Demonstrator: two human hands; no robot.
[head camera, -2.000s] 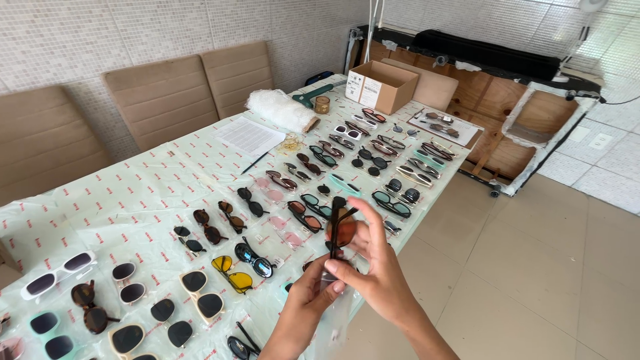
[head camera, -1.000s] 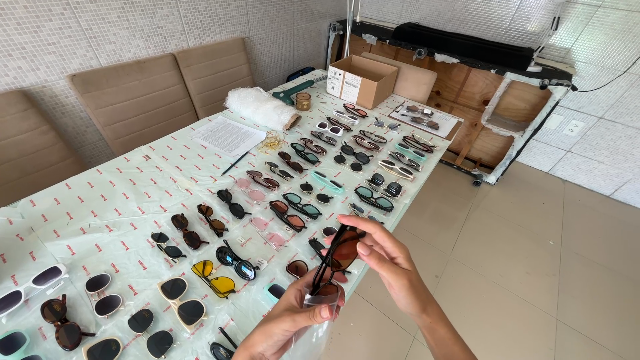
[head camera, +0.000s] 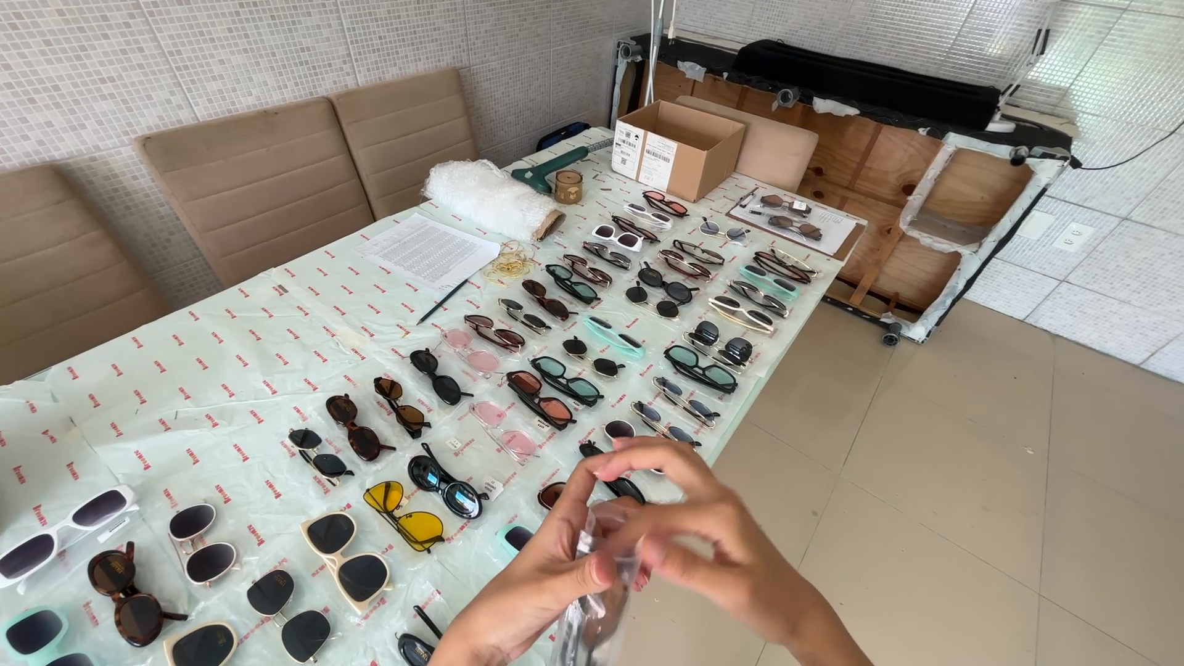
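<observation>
At the lower middle of the view, my left hand (head camera: 546, 573) grips a clear plastic sleeve (head camera: 592, 620) from the left, with dark sunglasses showing dimly inside. My right hand (head camera: 694, 527) is at the sleeve's upper end, its fingers touching the plastic and meeting my left fingertips. Both hands are over the table's near right edge. Rows of sunglasses lie on the covered table beyond and to the left, among them yellow-lensed sunglasses (head camera: 405, 518), black round sunglasses (head camera: 446, 483) and pink-lensed sunglasses (head camera: 504, 430).
On the table's far part are an open cardboard box (head camera: 680, 148), a roll of white wrap (head camera: 490, 199), a green tape dispenser (head camera: 555, 166), a printed sheet (head camera: 430, 250), a pen (head camera: 444, 301) and a clipboard (head camera: 832, 227). Padded chairs (head camera: 264, 176) line the left side.
The brown-lensed sunglasses that stuck up between my hands are now down inside the plastic sleeve. My right hand has come in closer to my left, onto the sleeve's upper end.
</observation>
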